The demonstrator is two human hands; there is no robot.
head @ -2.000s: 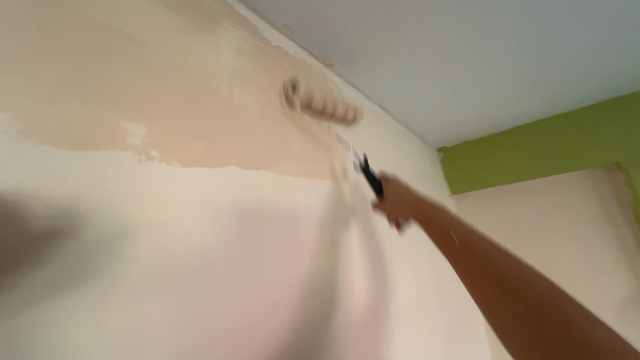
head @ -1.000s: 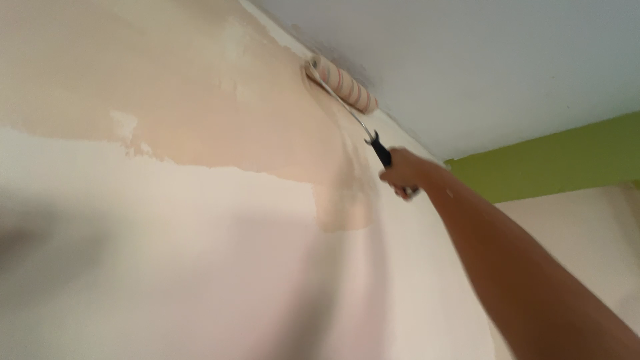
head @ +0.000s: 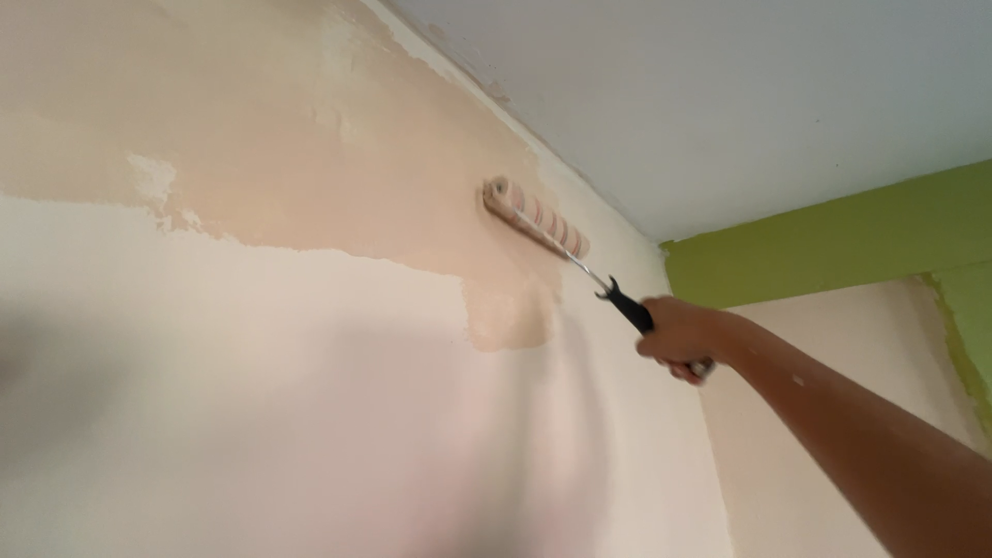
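My right hand (head: 682, 337) is closed around the black plastic handle of a paint roller (head: 542, 221), at the right of centre. A thin metal rod runs up and left from the handle to the striped roller sleeve, which lies against the wall at the right end of a beige painted area (head: 349, 178). Below the sleeve, a beige patch (head: 508, 314) reaches down over the pale, whitish wall (head: 271, 387). My left hand is out of view.
A grey-white ceiling (head: 736, 101) meets the wall along a slanting edge with paint smudges. At the right, a green band (head: 837, 240) runs under the ceiling on the adjoining wall, above a pale section (head: 814, 341). Shadows fall on the lower wall.
The roller was up near the ceiling edge a second ago and is now lower on the wall. The beige patch below the painted area was not there two seconds ago.
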